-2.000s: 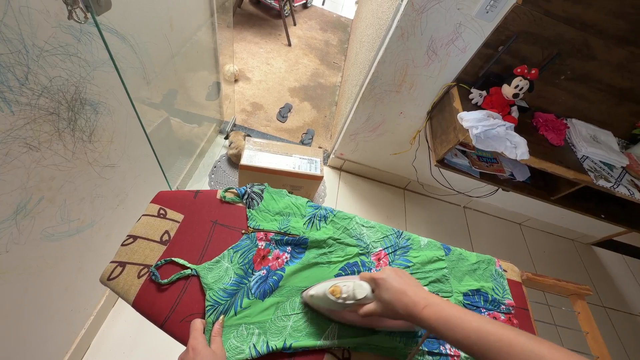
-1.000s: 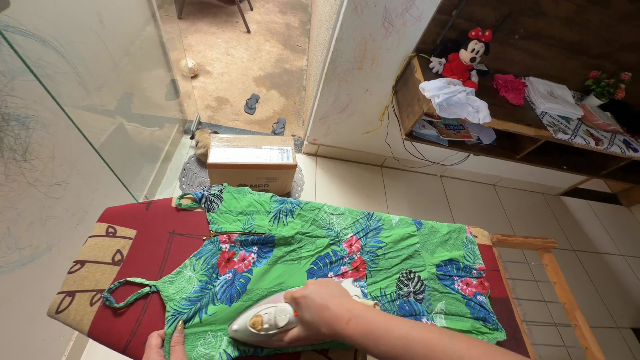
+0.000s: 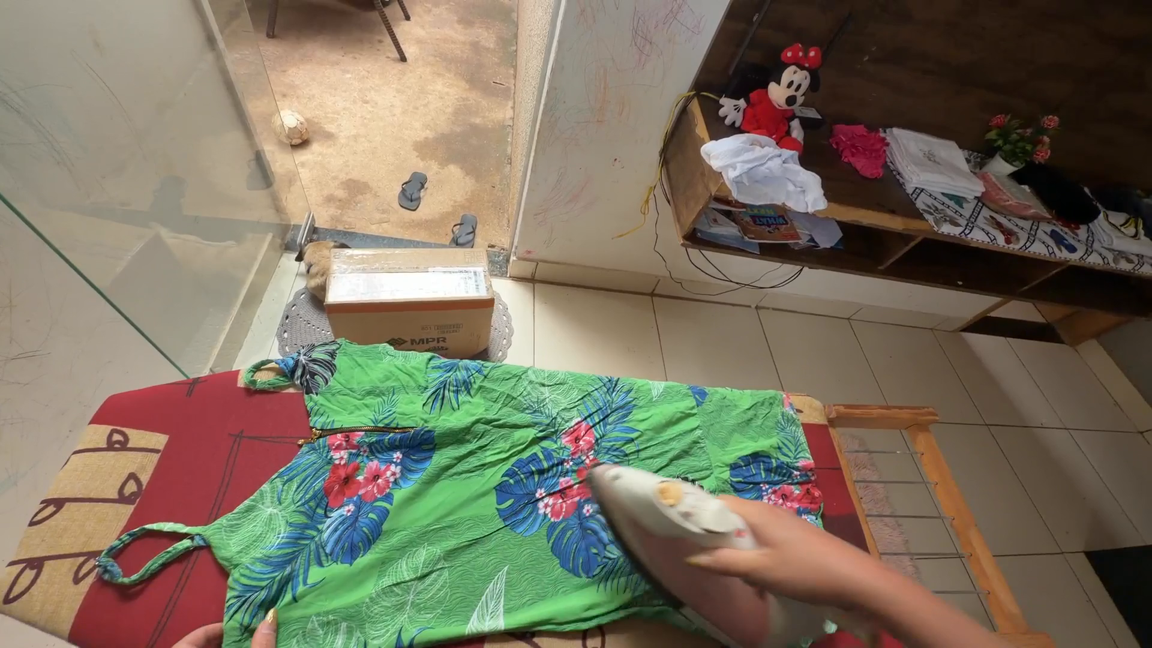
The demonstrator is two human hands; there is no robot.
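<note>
A green garment (image 3: 468,504) with blue leaves and red flowers lies spread over a red and beige ironing board (image 3: 198,486). Its thin strap loops stick out at the left, and a short zipper shows near the upper left. My right hand (image 3: 792,558) is closed around a white clothes iron (image 3: 675,531), whose tip is over the printed flowers; the iron looks tilted and blurred. At the bottom left edge my left hand (image 3: 229,635) touches the garment's border, fingers apart and partly cut off by the frame.
Beyond the board a cardboard box (image 3: 409,315) stands on a grey crocheted mat (image 3: 301,324), an animal's furry head beside it. A glass door (image 3: 126,180) is at left. A wooden shelf (image 3: 864,211) with a plush doll and cloths is at right. The board's wooden end frame (image 3: 967,531) juts out right.
The iron in my right hand has moved to the right across the garment, away from my left hand, and its tip now points up and left. My left hand stays by the garment's lower left edge.
</note>
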